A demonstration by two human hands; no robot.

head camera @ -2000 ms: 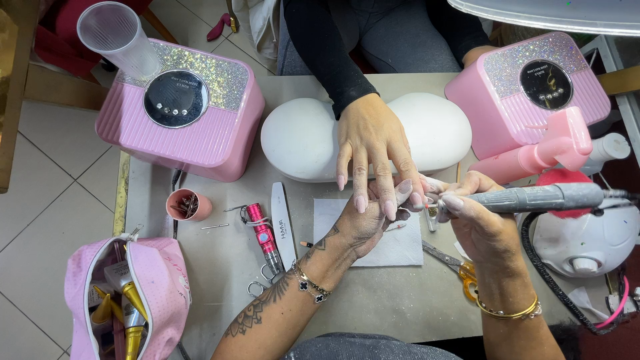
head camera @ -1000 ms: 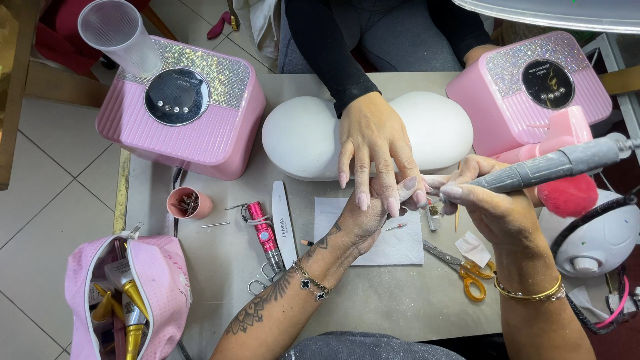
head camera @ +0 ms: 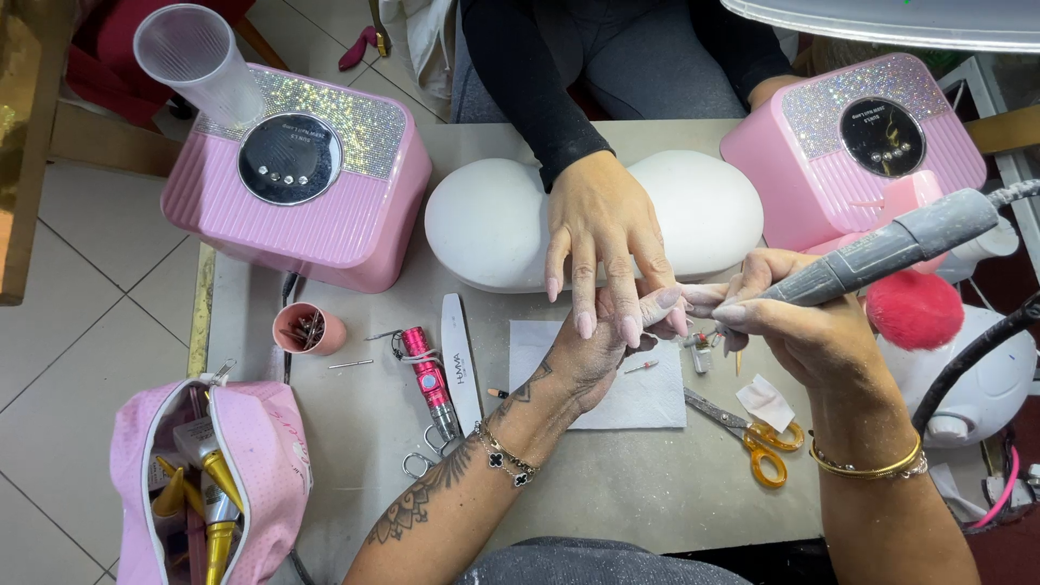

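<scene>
My left hand (head camera: 605,341), dusty and tattooed along the forearm, holds a finger of another person's hand (head camera: 608,223). That hand lies palm down, its wrist near the middle of a white double-lobed hand rest (head camera: 487,223). In my right hand (head camera: 792,313) is a grey electric nail drill handpiece (head camera: 881,248), held like a pen close to the held fingertip. My fingers hide the drill's tip. Under my left hand lies a white paper towel (head camera: 601,402) with a small drill bit (head camera: 642,367) on it.
Pink nail lamps (head camera: 325,227) stand at both back corners. Orange-handled scissors (head camera: 756,443) lie at right by a white machine (head camera: 967,382). A white nail file (head camera: 461,361), a pink flashlight (head camera: 431,382), a cup of bits (head camera: 309,328) and an open pink pouch (head camera: 272,439) are at left.
The rear of the handpiece has swung upward as my right hand turned. My left hand keeps its hold, and the other person's hand stays on the rest.
</scene>
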